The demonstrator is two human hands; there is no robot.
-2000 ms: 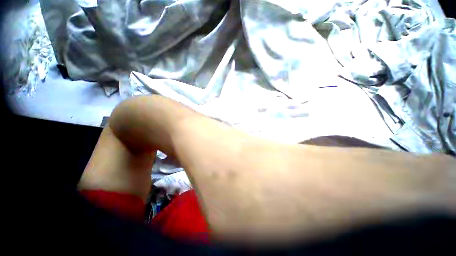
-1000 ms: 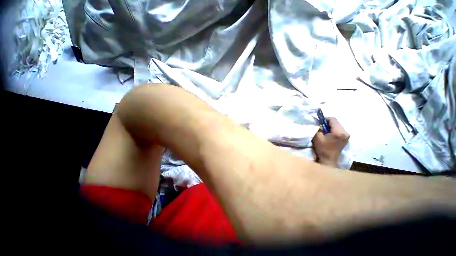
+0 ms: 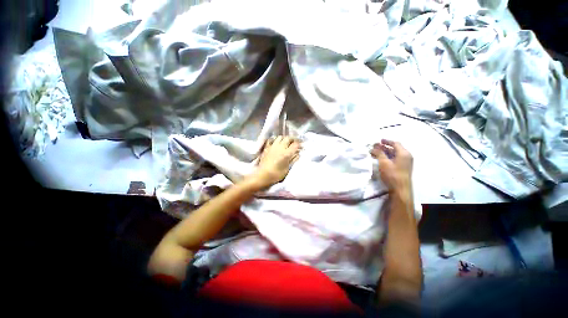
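Note:
A large pale grey-beige garment lies over the table's front edge and hangs onto the red-clothed lap. My left hand is at the middle of it, fingers bent and closed on a fold of the cloth. My right hand is at the garment's right side, with its fingers curled at the cloth. No tool shows clearly in it; its palm is hidden. Pinkish areas show in the hanging folds.
A crumpled pale garment pile covers the right of the white table. A heap of whitish scraps is at the far left. Below the table's edge at the right lies pale cloth.
The arm that crossed the view close to the camera has come down, and my left hand now rests on the garment. The blue-handled tool seen in my right hand no longer shows.

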